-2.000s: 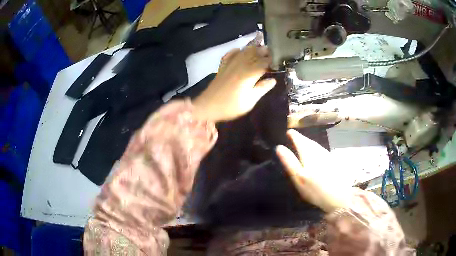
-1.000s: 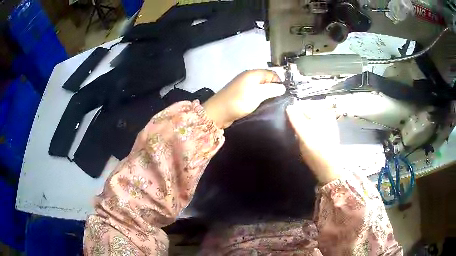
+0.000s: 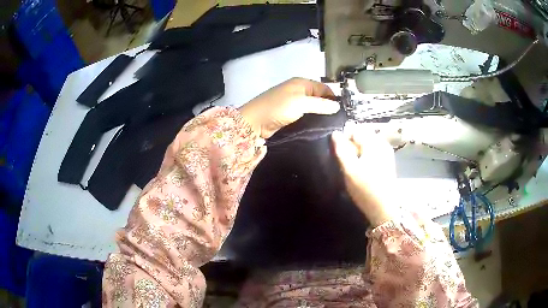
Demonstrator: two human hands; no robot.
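A dark cloth panel [image 3: 294,192] hangs from the needle area down over the wearer's lap side. My left hand [image 3: 288,105] holds its upper edge just left of the presser foot [image 3: 347,99], thumb and fingertips together at the cloth. My right hand [image 3: 365,171] grips the panel's right side just below the foot; its fingertips are washed out by glare. A faint light crease or seam line runs across the panel between the hands. The pale sewing machine head [image 3: 360,42] stands above. The fingers' undersides are hidden.
Overlapping dark cut pieces [image 3: 162,84] lie on the white table [image 3: 51,225] at left. A narrow strip piece [image 3: 105,80] lies at its far left. A dark band [image 3: 481,111] crosses the machine bed at right. Blue-handled scissors [image 3: 471,219] hang at the right edge. Blue cloth or bins [image 3: 36,144] are at left.
Since two seconds ago, my left hand has come down beside the foot and my right hand has risen. Over the last second, my right hand has shifted slightly left with the panel.
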